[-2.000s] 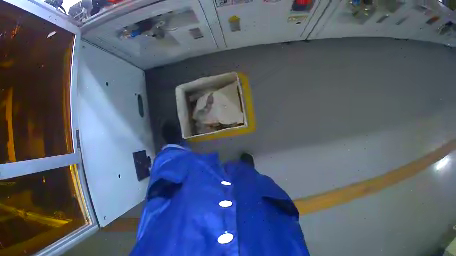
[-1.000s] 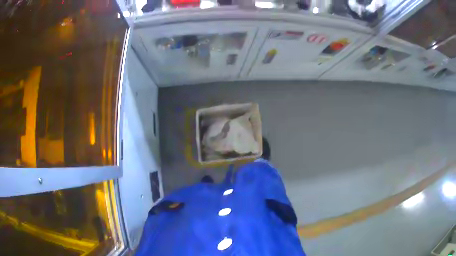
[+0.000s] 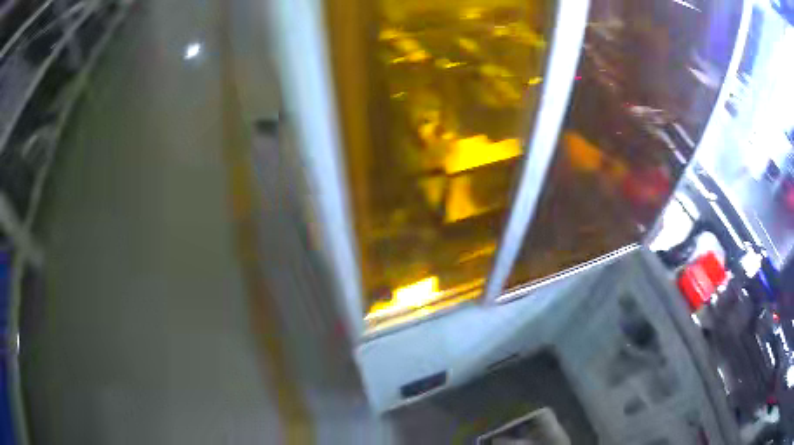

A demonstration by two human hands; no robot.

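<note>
No hand shows in the view. Nearest in front of me is the amber guard door (image 3: 435, 174) in its pale metal frame, with a second, darker amber panel (image 3: 609, 148) to its right. The view is tilted and blurred. Behind the amber panel, bright yellow shapes show, too blurred to name. At the right, beside the panels, is the open station, where a small red parts bin (image 3: 702, 280) sits at the front edge. Dark and metal parts around it are blurred.
The scrap bin (image 3: 541, 426) is cut off at the bottom edge, on the grey floor. A pale lower cabinet (image 3: 627, 335) stands right of it. A yellow floor line (image 3: 261, 322) runs down the aisle at left. Blurred racks or equipment stand at the far left.
My view has turned left and tilted sharply. The guard door has moved from the left side to the middle, and the scrap bin to the bottom edge. My blue coat front has left the middle.
</note>
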